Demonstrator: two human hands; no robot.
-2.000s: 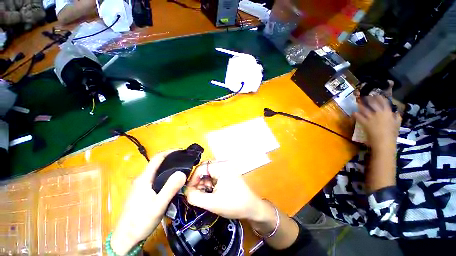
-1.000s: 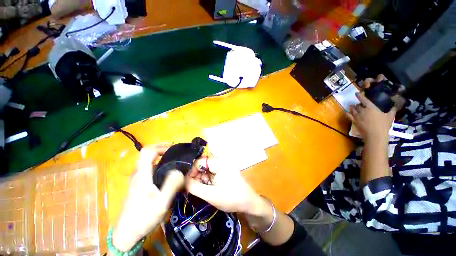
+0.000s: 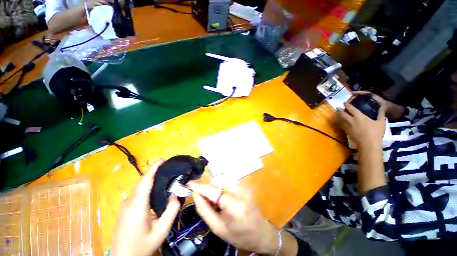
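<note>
My left hand [image 3: 145, 220] holds the round black base cover [image 3: 168, 177] with its open side turned towards my right hand. A small white piece [image 3: 179, 189] shows in the cover's opening. My right hand [image 3: 233, 215] has its thumb and fingertips at the cover's edge beside the white piece; what they pinch, if anything, is hidden. Below, the open camera housing [image 3: 189, 246] shows a black interior with thin coloured wires and a silver part, partly covered by my right hand.
White paper sheets [image 3: 235, 150] lie mid-bench, a clear plastic tray [image 3: 60, 215] at lower left. A finished camera [image 3: 234, 77] and an unfinished camera [image 3: 72, 85] stand on the green strip. A black box [image 3: 308, 80] and another worker's hands [image 3: 366, 130] are at right.
The black cover has turned so its opening and the white piece show. My right hand has shifted slightly right and lower. The worker at right has moved a black part.
</note>
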